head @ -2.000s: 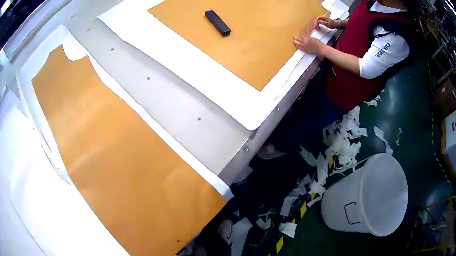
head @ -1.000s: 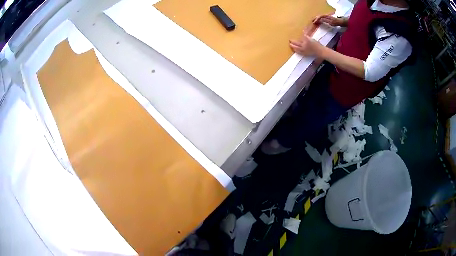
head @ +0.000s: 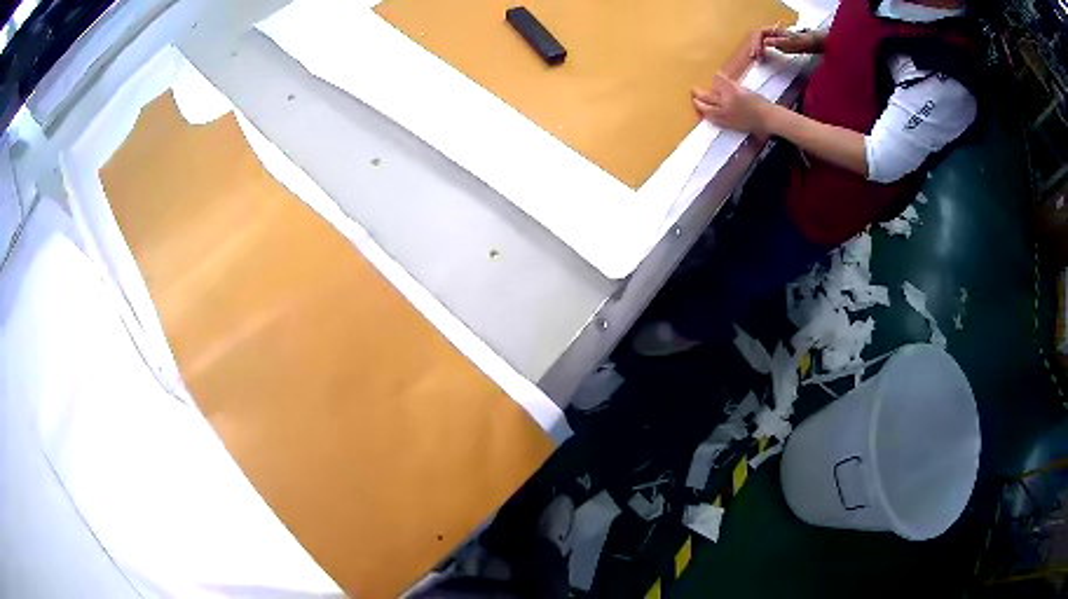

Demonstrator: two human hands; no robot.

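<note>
Neither of my hands is in the picture. A large orange-tan card pattern piece (head: 316, 351), with a curved notch at its far end, lies flat nearest me on white layers (head: 129, 468). Its near end reaches the table's edge. A second orange-tan card piece (head: 621, 94) lies on another white stack (head: 469, 176) further off. A black rectangular weight (head: 536, 35) rests on that second card.
A person in a dark red vest (head: 849, 117) stands at the far table edge, both hands on the second card's edge. The pale table (head: 433, 222) shows between the stacks. A white tub (head: 884, 451) and many white scraps (head: 837, 298) are on the green floor.
The whole view has shifted slightly, so the tables and tub appear further right. The other person's hands have moved a little at the card's edge. The cards and weight keep their places on the tables.
</note>
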